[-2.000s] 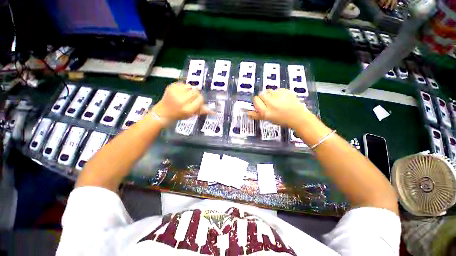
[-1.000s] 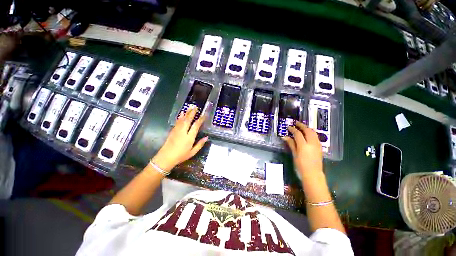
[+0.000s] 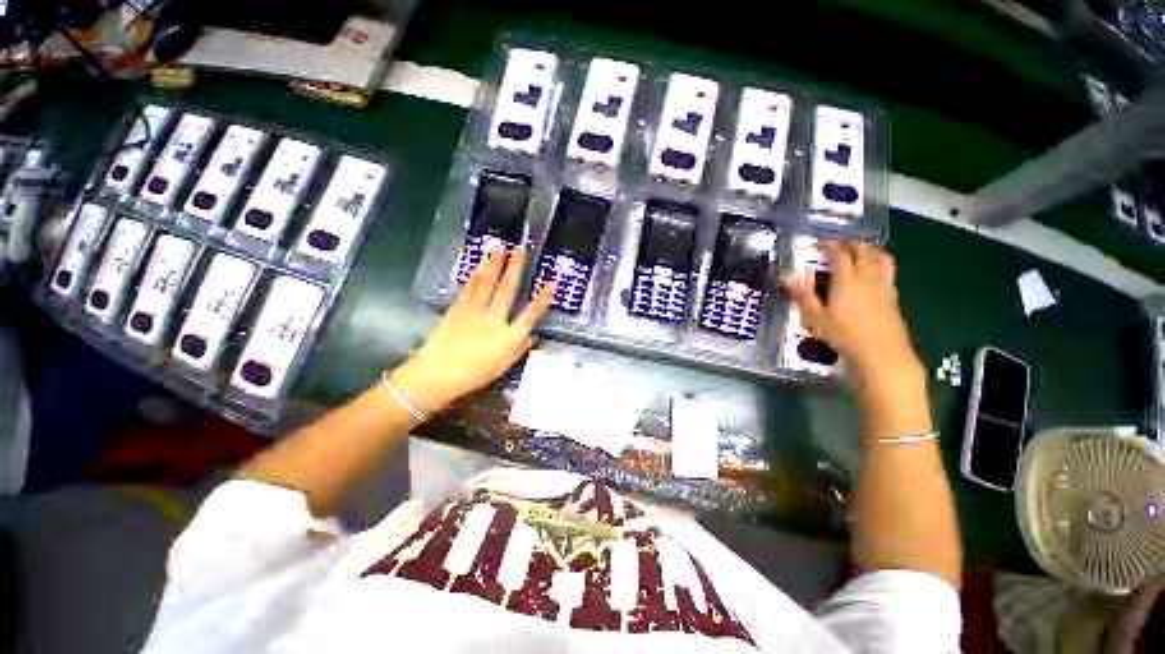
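The clear plastic tray (image 3: 441, 262) in front of me has two rows of pockets. Its back row holds several phones showing white rear covers (image 3: 684, 125). In its front row several keypad phones (image 3: 663, 259) lie face up, with dark screens and lit-looking blue keys. My left hand (image 3: 475, 335) lies spread at the tray's near edge, its fingertips on or over the two leftmost keypad phones. My right hand (image 3: 853, 300) is bent over the front-right pocket. It partly covers a phone with its white back up (image 3: 818, 350); whether the fingers grip it cannot be told.
A second tray of white-backed phones (image 3: 220, 311) lies at left. White slips (image 3: 578, 399) lie below the front tray. At right are a smartphone (image 3: 995, 418), small white bits (image 3: 949, 371), a paper scrap (image 3: 1035, 293), a beige fan (image 3: 1101, 511) and a metal post (image 3: 1067, 170).
My right hand has moved right, from the fourth front pocket to the last one. My left hand stays near the left phones, its fingers shifted slightly. The view has shifted a little.
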